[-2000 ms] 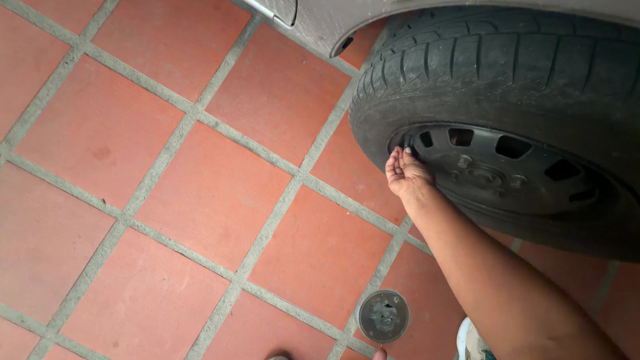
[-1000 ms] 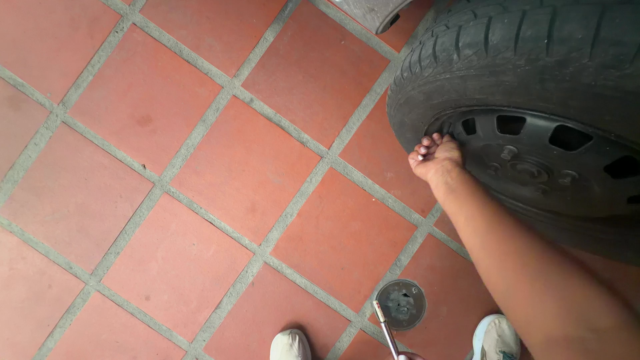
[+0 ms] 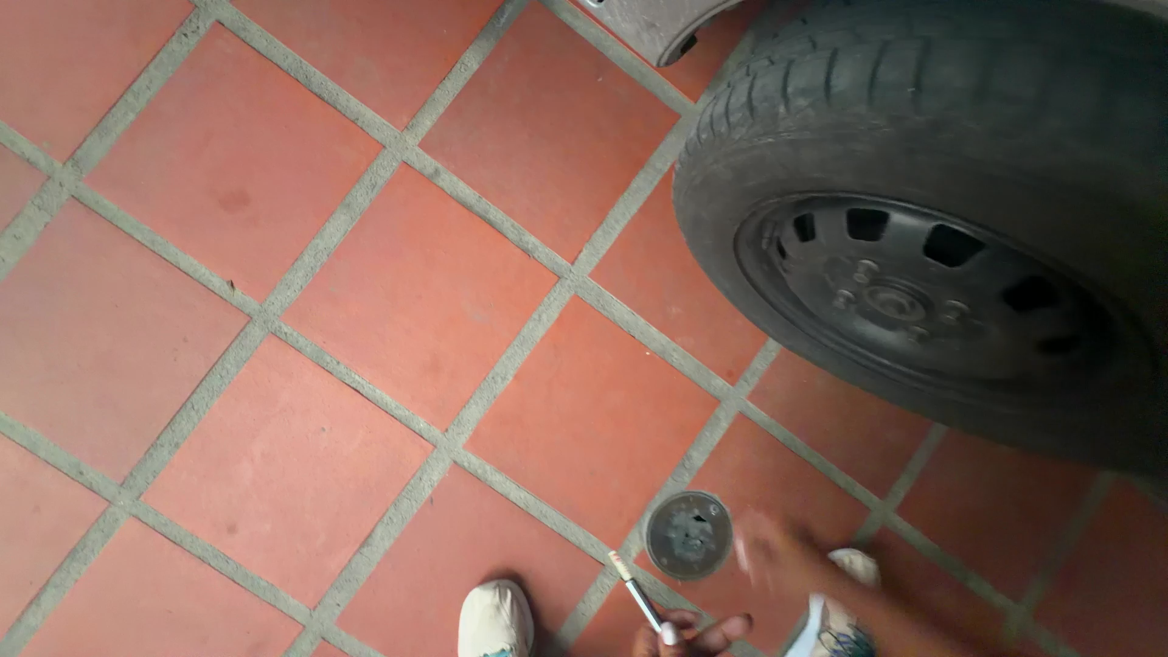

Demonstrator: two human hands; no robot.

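Note:
At the lower edge, my left hand grips a slim metal-shafted tool with a pale tip, possibly a brush or tyre gauge. My right hand, blurred by motion, is just right of a round grey metal drain cover set in the floor; whether it holds anything is unclear. Up and to the right of both hands stands the car's wheel, with a black tyre and a dark steel rim showing its bolts and hub centre. Neither hand touches the wheel.
The car's light-coloured bodywork overhangs at the top, beside the tyre. Red floor tiles with grey joints lie below. A pale left shoe and a right shoe stand at the lower edge.
My right hand has left the wheel rim and come down beside the drain cover. My left hand, with the slim tool, now shows more fully at the lower edge.

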